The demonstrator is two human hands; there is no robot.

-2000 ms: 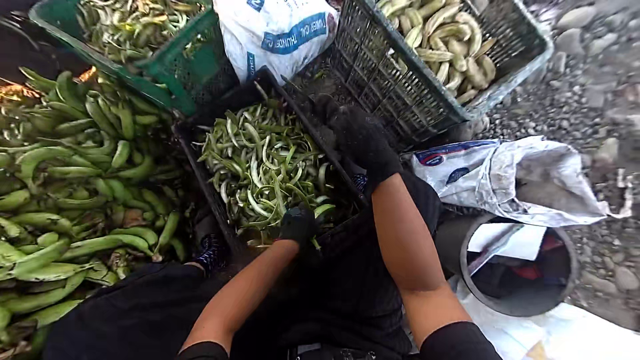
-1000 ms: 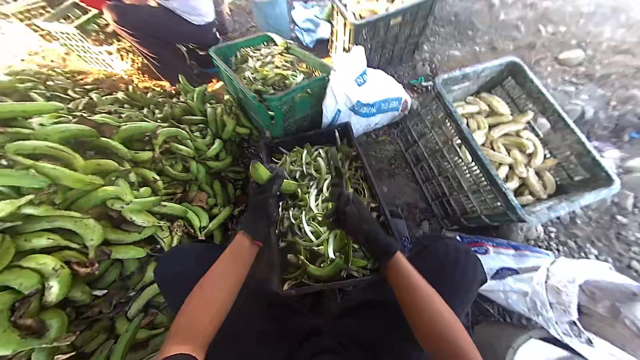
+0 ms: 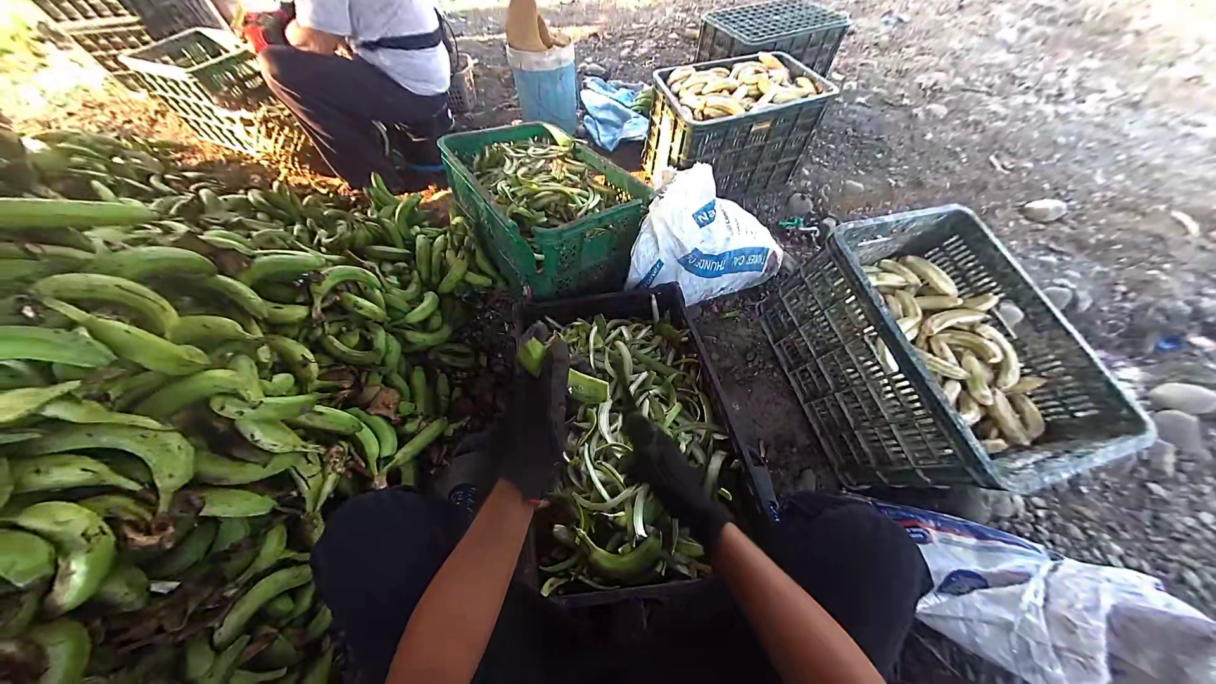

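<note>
My left hand [image 3: 534, 413], in a dark glove, holds a green plantain [image 3: 587, 387] over the left side of a black crate [image 3: 724, 418]. Strips of green peel [image 3: 617, 475] fill this crate between my knees. Above the peels, right of the plantain, is my right hand [image 3: 665, 465], also gloved; its fingers are partly hidden, and whether it grips a tool cannot be told. A curved green plantain or large peel piece [image 3: 622, 560] lies at the crate's near end.
Green plantains [image 3: 142, 351] are heaped at left. Beyond my crate stand a green crate [image 3: 541, 275] of peels and a white sack [image 3: 703, 242]. A tilted crate [image 3: 836, 380] at right and another behind [image 3: 741, 157] hold peeled plantains. A person [image 3: 370, 76] crouches at upper left.
My left hand, low in the crate two seconds ago, is now at its left side with a green plantain. The view has swung upward, bringing the crouching person and far crates into sight.
</note>
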